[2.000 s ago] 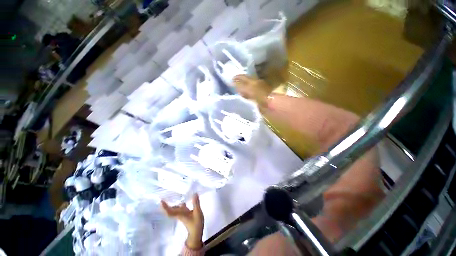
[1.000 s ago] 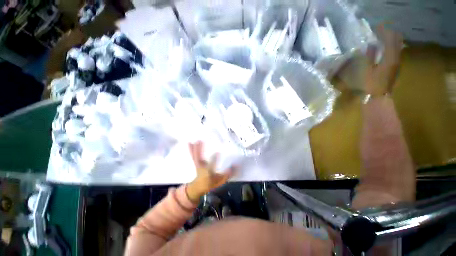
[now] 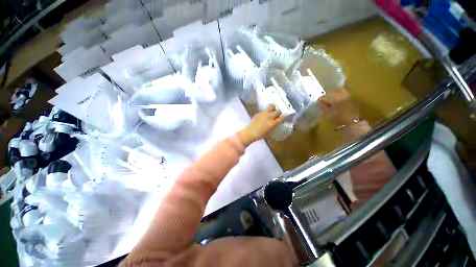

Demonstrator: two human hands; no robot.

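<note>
My left hand (image 3: 262, 124) is at the near end of a clear bubble bag with a white security camera (image 3: 275, 97) in it, fingers closed on its edge. My right hand (image 3: 337, 105), somewhat blurred, is at the near end of another bagged camera (image 3: 311, 85), fingers against it. These two bags lie side by side, touching, over the brown surface (image 3: 360, 68) right of the white-covered table. More bagged cameras lie left and behind, one near the middle (image 3: 175, 112).
White boxes (image 3: 138, 65) stand in rows at the back. Unbagged black-and-white cameras (image 3: 30, 148) are piled at the left beside crumpled clear bags (image 3: 94, 214). A curved metal rail (image 3: 365, 148) with a black knob (image 3: 277, 195) crosses in front. Pink and blue items show upper right.
My left hand has moved from the table's front edge to a bagged camera on the right. Two bagged cameras now lie over the brown surface, with my right hand at one. The view has turned.
</note>
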